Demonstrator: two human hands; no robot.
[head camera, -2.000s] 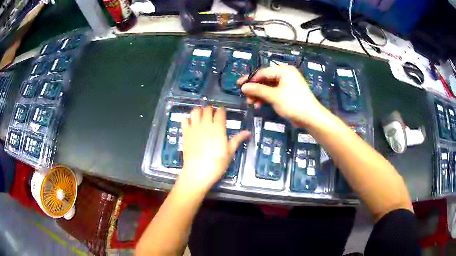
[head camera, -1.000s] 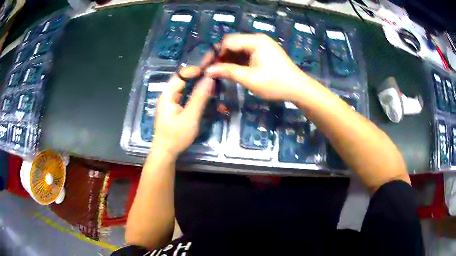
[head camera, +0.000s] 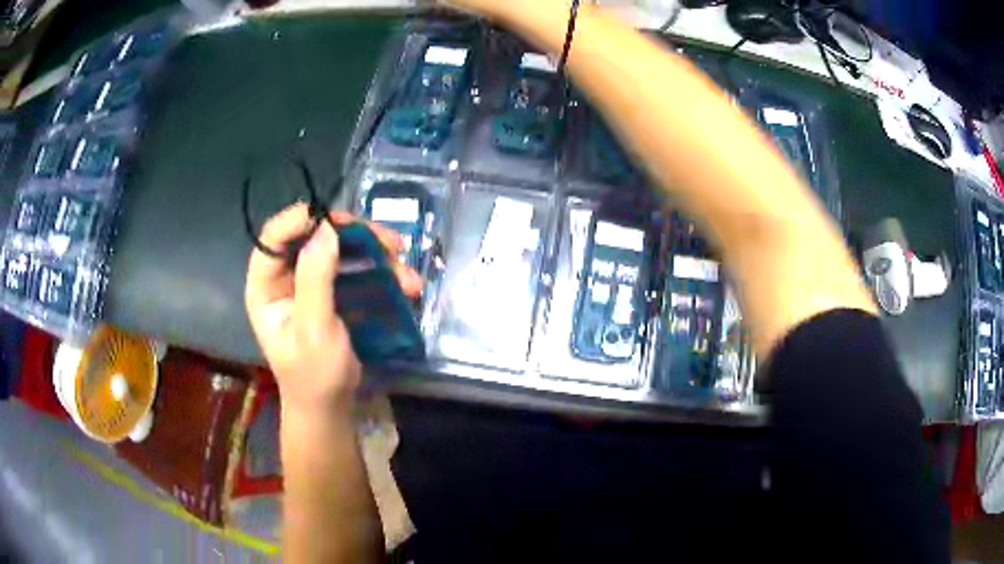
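Observation:
My left hand (head camera: 303, 297) holds a dark blue-green board assembly (head camera: 374, 303) tilted over the tray's lower left corner. A thin black cable (head camera: 308, 204) loops at the board's upper end, by my thumb and fingers. The clear plastic tray (head camera: 449, 182) lies on the green mat with boards in its pockets. One front pocket holds no board and shows a white paper label (head camera: 503, 259). My right forearm reaches across the tray to the top edge; my right hand is cut off there.
A white scanner (head camera: 894, 270) lies on the mat to the right. Filled trays stand at the far left (head camera: 83, 165) and far right (head camera: 985, 275). Black cables (head camera: 826, 39) lie along the back. An orange-and-white fan (head camera: 116, 386) is below left.
My left hand has moved left and now holds a board lifted out of the front row, with the cable at its end. My right hand has gone from the tray's middle up past the top edge.

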